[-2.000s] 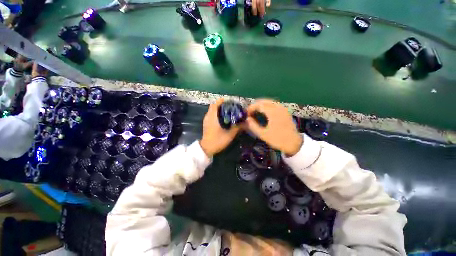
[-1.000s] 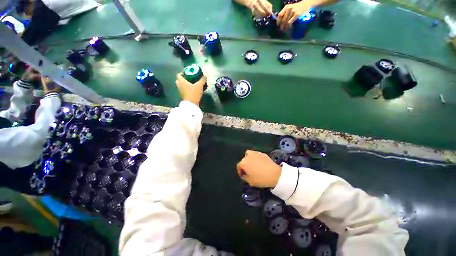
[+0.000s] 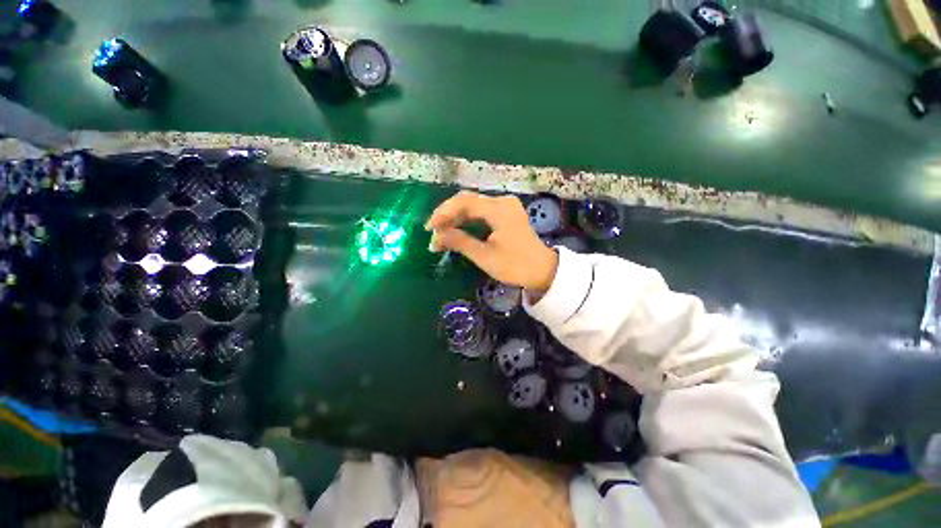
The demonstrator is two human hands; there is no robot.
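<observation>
A green-lit circuit board (image 3: 380, 243) glows on the dark bench left of my right hand; the housing around it is hard to make out. My right hand (image 3: 485, 235) is over the bench beside it, thumb and finger close together, not touching the board. Whether something tiny is pinched there cannot be told. My left hand is out of the picture; only the pale left sleeve (image 3: 206, 480) shows at the bottom left. Several end caps (image 3: 516, 357) lie clustered below and right of my right hand, with a shiny dark round part (image 3: 464, 328) at their left side.
A black blister tray (image 3: 186, 292) lies at left, with boards (image 3: 41, 173) at its far left. The belt's worn pale edge (image 3: 413, 167) crosses behind. On the green belt are a blue-lit unit (image 3: 126, 74), a unit (image 3: 313, 57) beside a ring-like cap (image 3: 367, 65), and black housings (image 3: 745, 43).
My left hand held the green-lit unit on the belt; now the green glow is on the bench and that hand is out of view. My right hand has moved towards the belt. The view has shifted.
</observation>
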